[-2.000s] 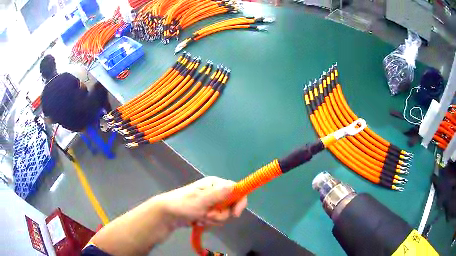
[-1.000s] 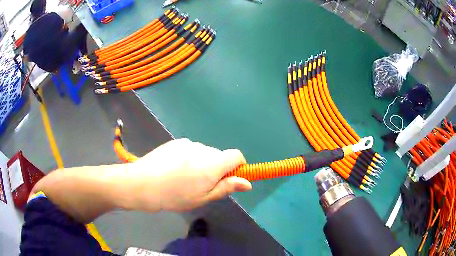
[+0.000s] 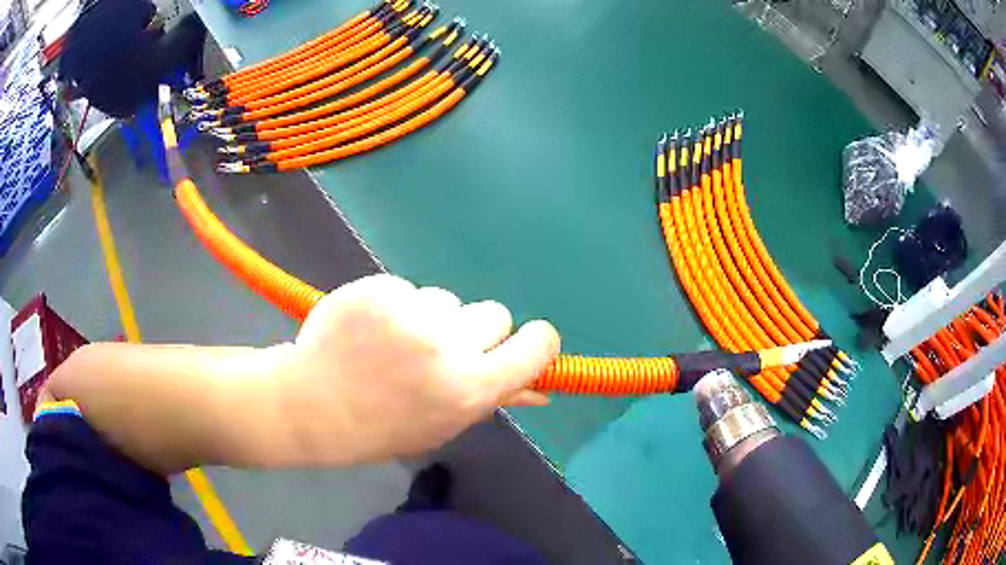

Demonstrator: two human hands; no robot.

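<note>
My left hand (image 3: pixel 425 370) is closed around the ribbed orange middle of a cable assembly (image 3: pixel 612 374). One end points right, with a black sleeve and a lug seen nearly edge-on; the other end curves up to the left. The heat gun (image 3: pixel 778 480) stands at the lower right, its silver nozzle close below the black sleeve (image 3: pixel 715 365); I cannot tell whether they touch. My right hand is not in view. A curved row of assemblies (image 3: pixel 728 259) lies on the green mat behind the held end.
A fanned cable group (image 3: pixel 353 105) lies at the table's left edge. At right are a clear plastic bag (image 3: pixel 877 177), a dark roll with white cord (image 3: pixel 932 243), pale uprights (image 3: pixel 949 309) and a loose orange cable pile (image 3: pixel 976 441). A person (image 3: pixel 127 50) sits at upper left.
The held cable has turned, its lug going from flat to nearly edge-on and its far end swinging up at left. The sleeve has come down closer to the nozzle.
</note>
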